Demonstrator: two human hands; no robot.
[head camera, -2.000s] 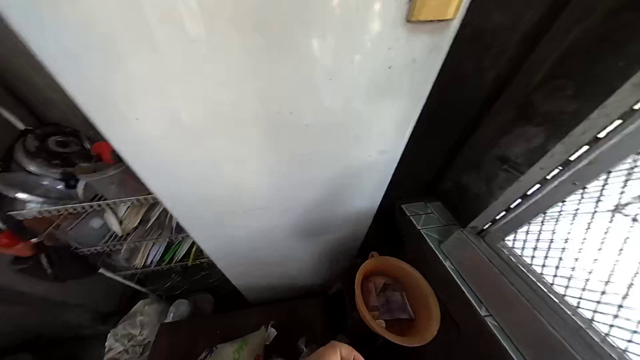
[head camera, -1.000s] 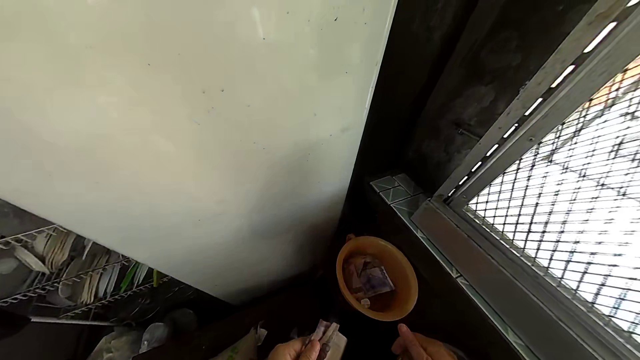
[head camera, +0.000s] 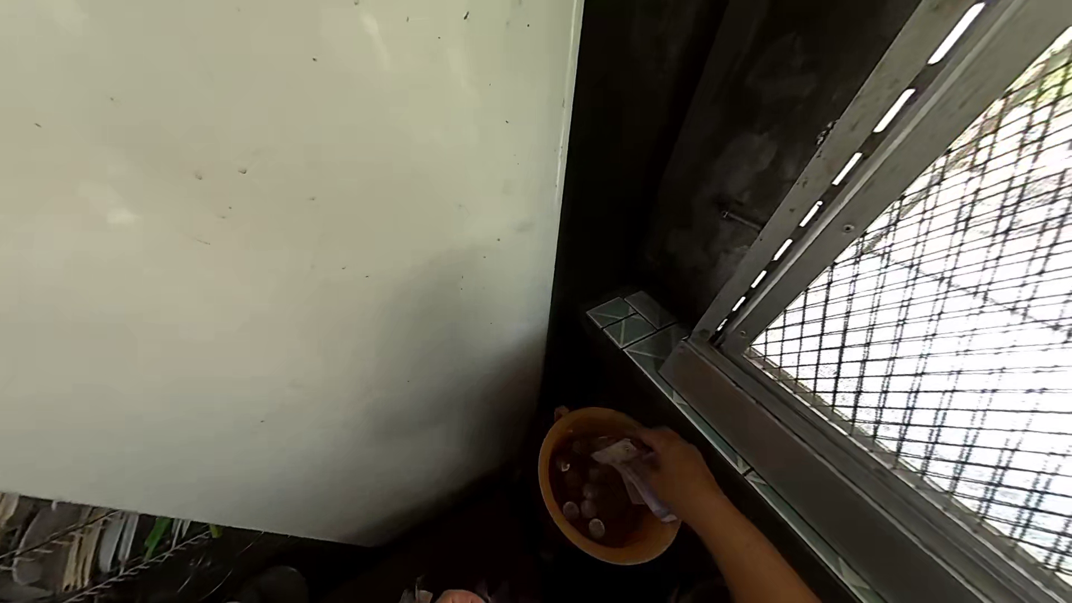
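My right hand (head camera: 677, 473) reaches into an orange plastic basin (head camera: 605, 554) and grips several folded paper banknotes (head camera: 624, 456). Several coins (head camera: 589, 508) lie on the basin's bottom, left of the notes. Only a small part of my left hand (head camera: 459, 596) shows at the bottom edge, beside a dark thing with pale bits; what it holds, if anything, is hidden.
A large white panel (head camera: 276, 251) fills the left side. A wire dish rack (head camera: 126, 557) with plates stands at lower left. Right of the basin run a green-tiled ledge (head camera: 641, 331) and a metal-framed window with wire mesh (head camera: 938, 318).
My right hand has moved into the basin and taken hold of the notes that lay there. My left hand, seen holding paper notes a second ago, is now mostly out of view.
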